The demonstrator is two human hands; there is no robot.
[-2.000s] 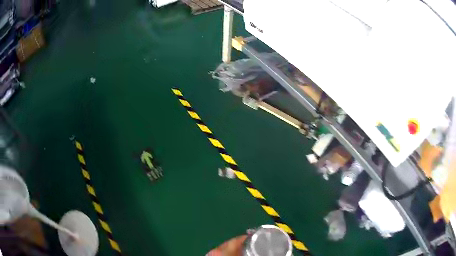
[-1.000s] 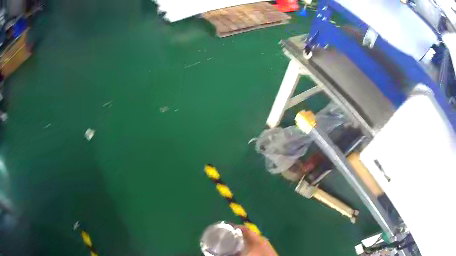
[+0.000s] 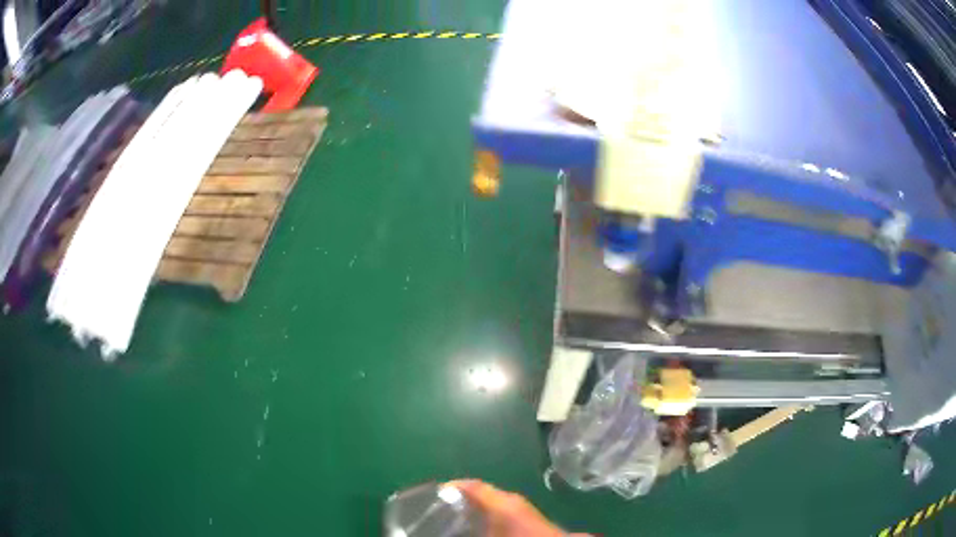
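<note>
A clear bottle (image 3: pixel 428 512) with a shiny top shows at the bottom edge, cut off by it. My right hand (image 3: pixel 505 511) comes in from the right side of the bottle and is closed around it. Only part of the hand shows, and it is blurred. The lower part of the bottle is out of the picture. My left hand is not in view.
Green floor (image 3: pixel 367 346) lies ahead. White rolls (image 3: pixel 147 199) lie on a wooden pallet (image 3: pixel 236 199) at the left, with a red object (image 3: pixel 270 65) behind. A blue-framed machine table (image 3: pixel 797 210) stands at the right, with plastic wrapping (image 3: pixel 610 435) under it.
The view has turned to the right, bringing the pallet and the blue-framed table into fuller view. The bottle sits further left and lower. The visible hand was left of it two seconds ago, now right.
</note>
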